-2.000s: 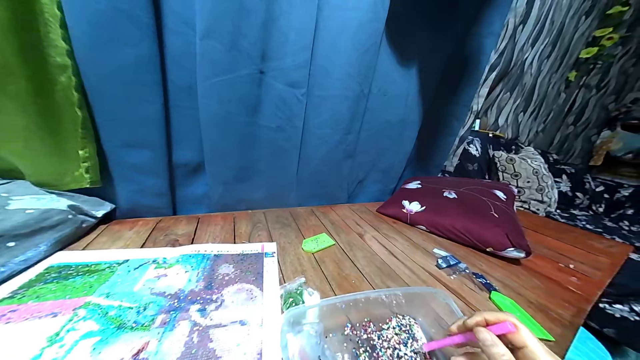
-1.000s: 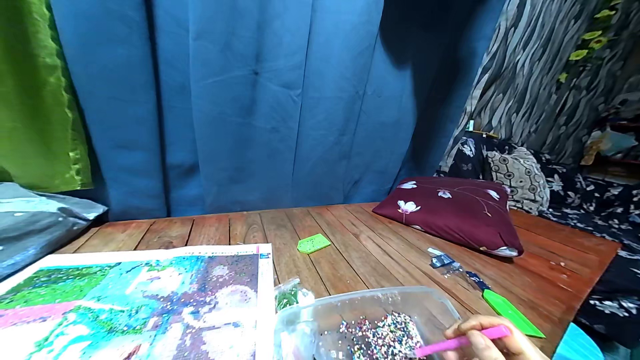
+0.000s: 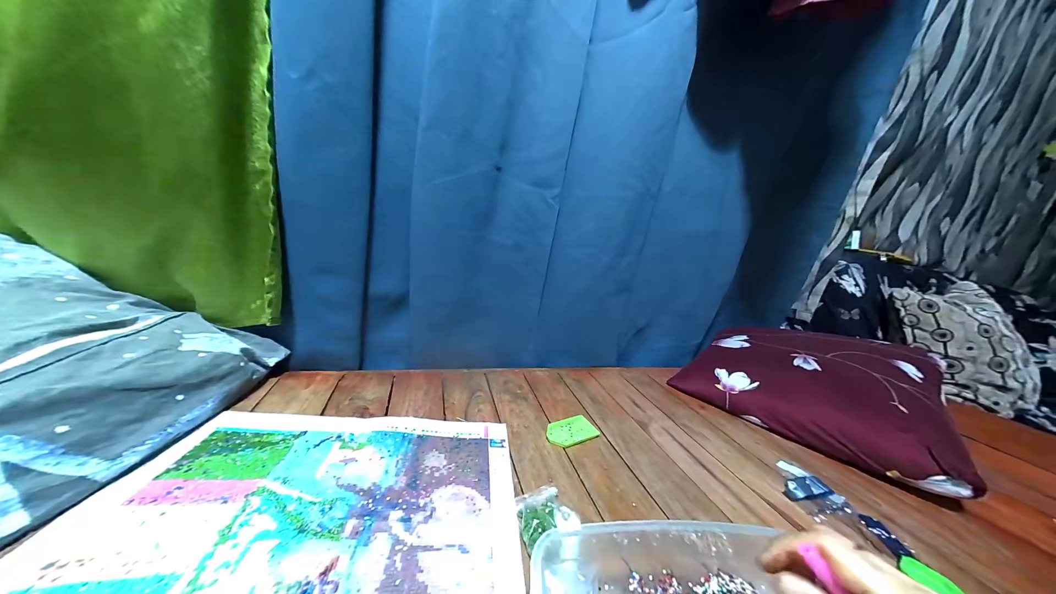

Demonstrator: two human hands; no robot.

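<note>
My right hand (image 3: 837, 565), cut off by the bottom edge, is closed around a pink pen-like tool (image 3: 818, 568) at the right rim of a clear plastic container (image 3: 652, 536). Small multicoloured beads (image 3: 693, 582) lie in the container. To its left, a partly covered diamond painting canvas (image 3: 330, 503) lies flat. Between canvas and container is a small clear bag of green beads (image 3: 540, 520). My left hand is out of view.
A green plastic tray (image 3: 572, 431) lies on the wooden planks beyond the container. At the right are a maroon floral pillow (image 3: 825, 396) and a green-ended object (image 3: 928, 575). A grey patterned cloth (image 3: 107, 363) lies at the left.
The view has shifted to the left and up. The pink tool's tip was visible over the beads earlier; now my right hand is lower in the view, at the container's rim.
</note>
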